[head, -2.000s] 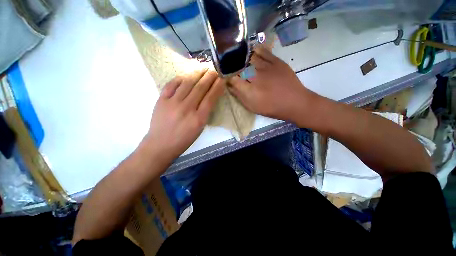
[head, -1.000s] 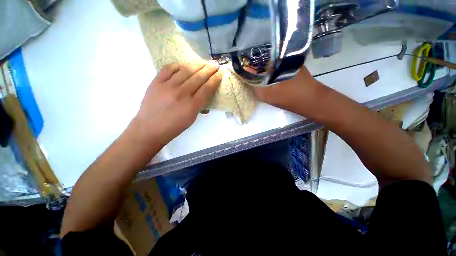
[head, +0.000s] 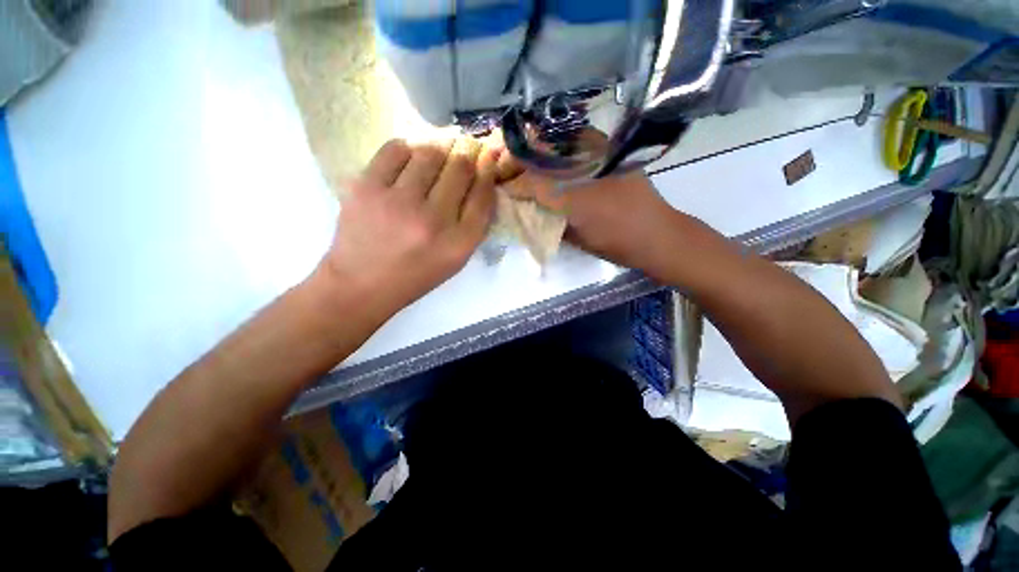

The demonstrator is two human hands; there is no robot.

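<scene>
The tan fabric panel runs from the back left of the table to under the sewing machine head. A short end of it hangs toward me between my hands. My left hand lies on the panel left of the needle area, fingers bent and fingertips close to the presser foot. My right hand holds the near end of the fabric; its fingers are partly hidden behind the shiny chrome guard. The needle and presser foot are not clearly visible.
The white table has a grey front edge. A small brown patch and yellow and green handled scissors lie at the right. Tan and white pieces are heaped below right. A brown strip is far left, a cardboard box below.
My left hand's fingers have gone from flat to bent. The near end of the fabric is now bunched between my hands and shows less. The camera view has shifted slightly.
</scene>
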